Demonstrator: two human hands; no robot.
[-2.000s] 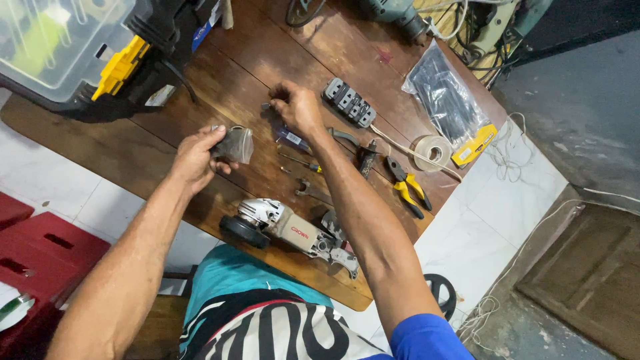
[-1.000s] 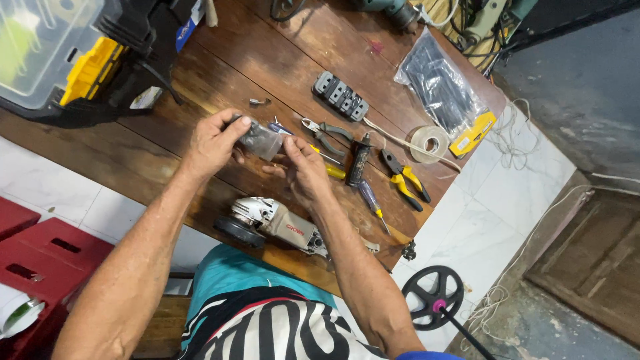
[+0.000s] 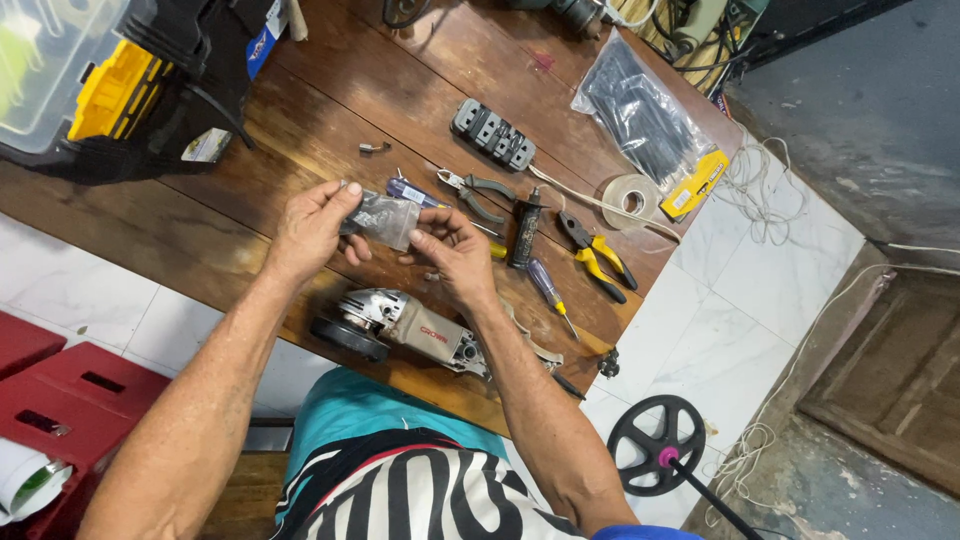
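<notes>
My left hand [image 3: 311,232] grips one end of a small clear zip bag [image 3: 381,217] with dark contents I cannot make out. The fingers of my right hand [image 3: 454,251] pinch the bag's other end. Below the hands lies a Crown angle grinder [image 3: 420,330], its rear partly behind my right forearm. A small metal part [image 3: 375,148] rests on the wooden table above the bag. Just beyond the bag are a purple-handled screwdriver [image 3: 416,193] and diagonal cutters [image 3: 476,193]. A black side handle [image 3: 525,231], another screwdriver [image 3: 550,289] and yellow-and-black pliers [image 3: 596,259] lie to the right.
A power strip [image 3: 493,135], a tape roll [image 3: 630,201] and a bag of black cable ties [image 3: 645,112] lie farther back on the table [image 3: 315,120]. A black toolbox [image 3: 172,82] stands at the left. A drill [image 3: 577,13] is at the top edge.
My right hand has come back from near the power strip to the bag, which only my left hand held two seconds ago. The small metal part now shows on the table.
</notes>
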